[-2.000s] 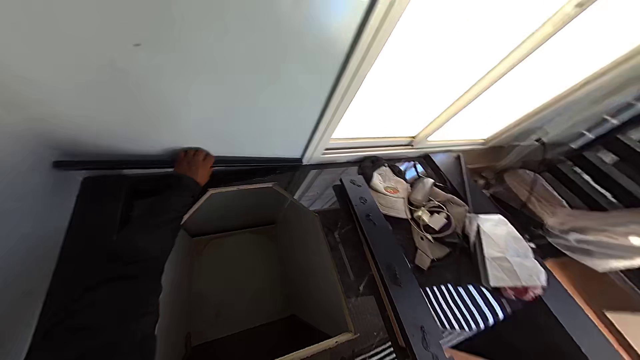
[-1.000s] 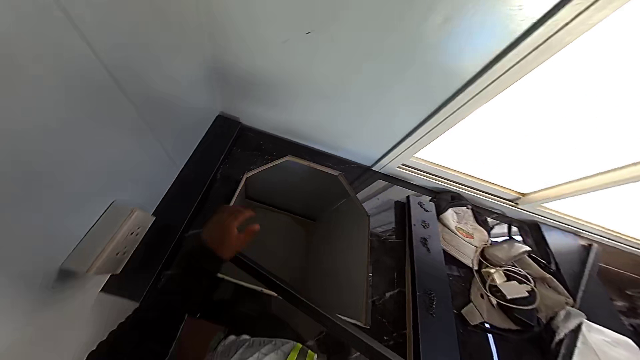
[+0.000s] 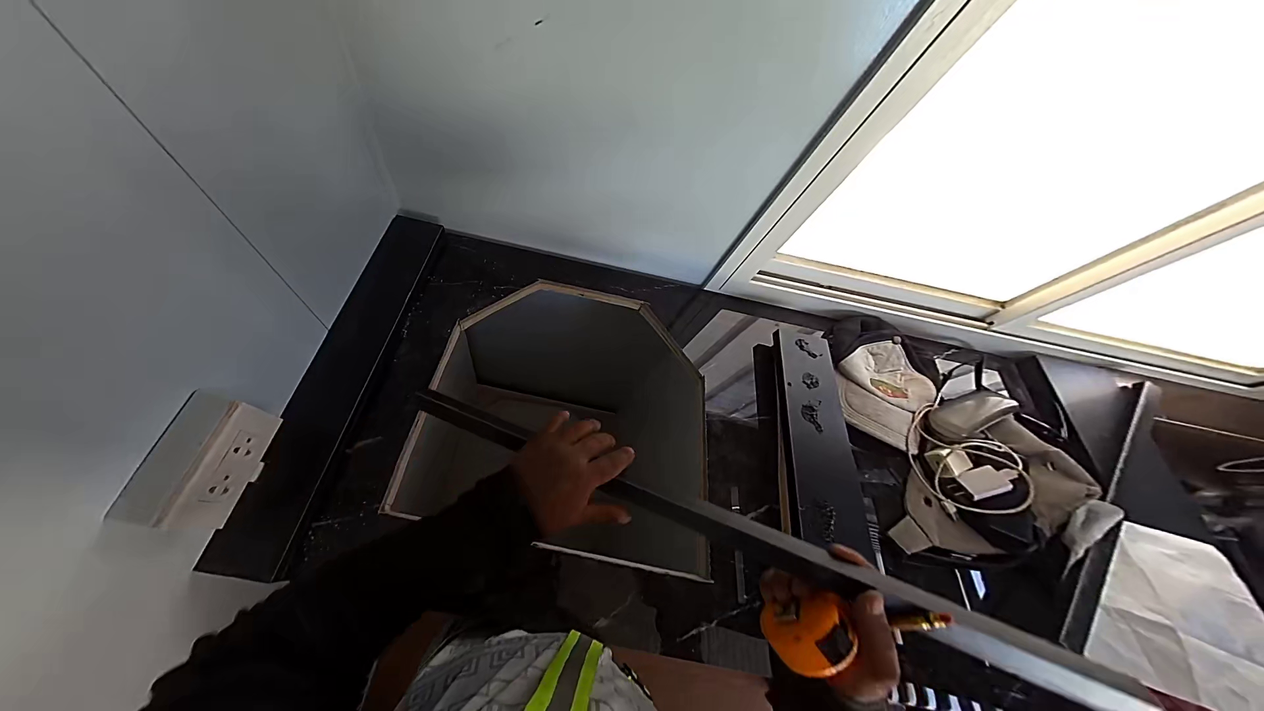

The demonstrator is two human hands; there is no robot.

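A long dark board strip [image 3: 731,523] lies slantwise over an angular opening [image 3: 541,286] cut in the black marbled countertop [image 3: 474,259]. My left hand [image 3: 571,472] rests on the strip above the opening, its fingers spread. My right hand [image 3: 864,637] holds an orange tape measure [image 3: 810,634] against the strip's near side, with fingertips over the strip's edge. A slim yellowish tool [image 3: 920,621] sticks out beside that hand; its kind is unclear. Another black strip [image 3: 346,395] lies along the left wall.
A wall socket box [image 3: 202,462] juts out at the left. Right of the opening lie a black panel with dark marks [image 3: 815,425], a cap [image 3: 884,385], a white cable with a charger [image 3: 983,482], a bag [image 3: 1037,454] and crumpled paper [image 3: 1175,602]. A window frame [image 3: 889,281] borders the counter.
My left hand was on a strip against the back wall two seconds ago, then over the opening. It now lies on the slanting strip. My right hand with the tape measure has come into view.
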